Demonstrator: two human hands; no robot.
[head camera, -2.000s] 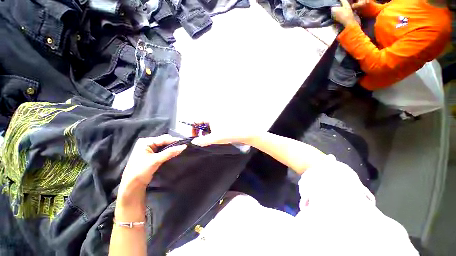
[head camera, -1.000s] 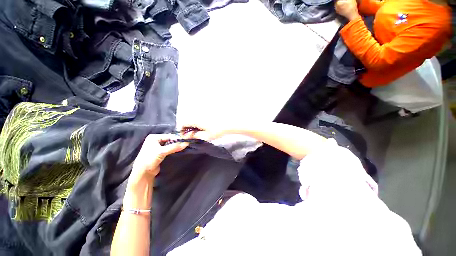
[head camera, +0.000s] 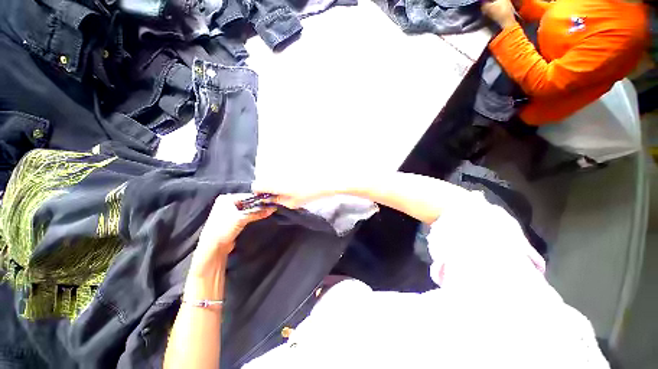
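A black denim jacket with yellow-green embroidery lies in front of me, its near part over the table edge. My left hand pinches a folded edge of the jacket. My right hand meets it at the same fold, fingers close to the left fingertips. A small dark tool shows at the right fingers, partly hidden; its blades cannot be made out. A grey flap of the jacket hangs below my right wrist.
Heaped dark denim jackets lie at the upper left. The white tabletop stretches beyond my hands. A person in orange handles denim at the upper right. Dark garments and a pale bag are beside the table.
The reddish tool seen above the fold earlier is now mostly hidden. Both hands have closed together at the fold, and the grey flap has turned outward below my right wrist.
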